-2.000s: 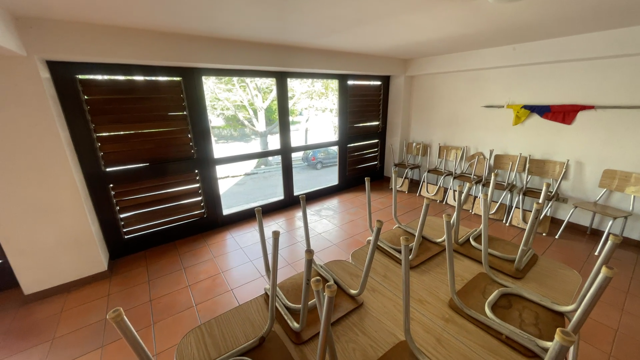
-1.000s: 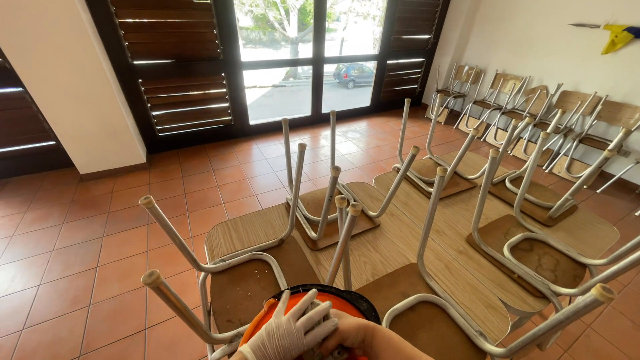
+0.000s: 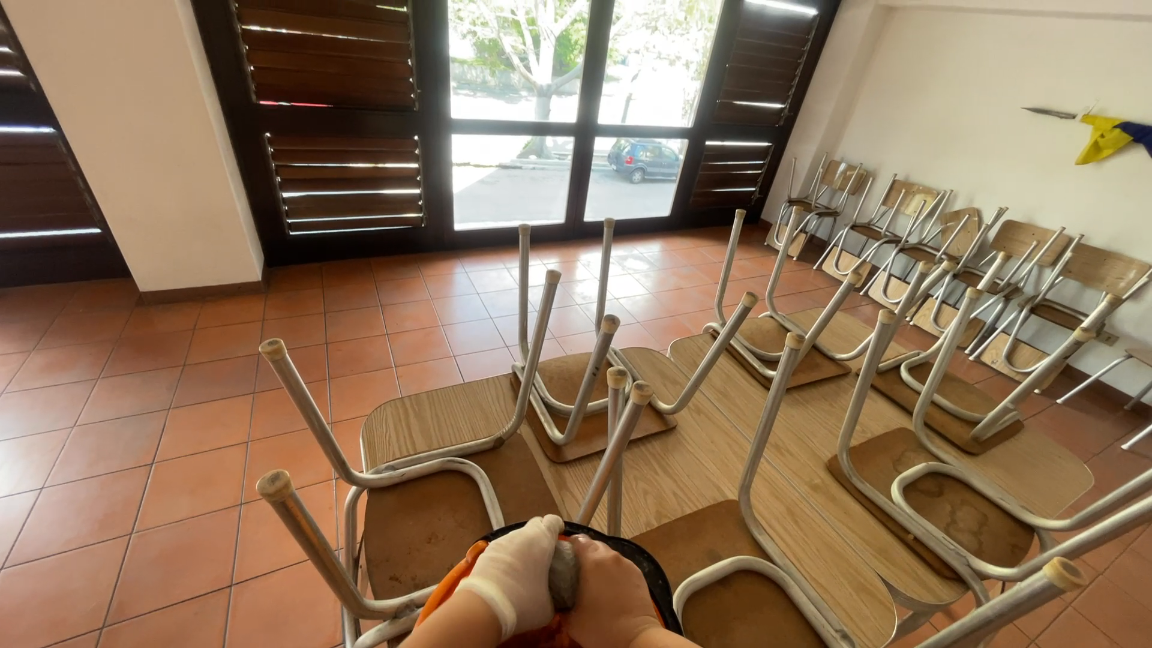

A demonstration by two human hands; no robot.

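Note:
At the bottom middle, my left hand (image 3: 517, 576), in a white glove, closes around a wet grey cloth (image 3: 564, 576). My right hand (image 3: 610, 589), without a glove, grips the same cloth from the other side, so the two hands nearly touch. Both are over an orange bucket (image 3: 457, 569) with a black rim (image 3: 655, 560); my forearms hide much of it, and its contents are mostly hidden. Beside the bucket, upturned chairs (image 3: 450, 531) with metal legs rest on a wood-grain table (image 3: 711, 441).
Chair legs (image 3: 310, 531) with capped ends stick up close to my left forearm. More chairs (image 3: 1026, 243) line the right wall beneath a pole with a yellow and blue cloth (image 3: 1102, 139). Windows (image 3: 517, 180) with slatted shutters stand ahead, beyond the tiled floor (image 3: 180, 414).
Two seconds ago no hands were in view. A second ago the gloved left hand had its fingers spread over the bucket; now both hands are closed on the grey cloth. The view has tilted down.

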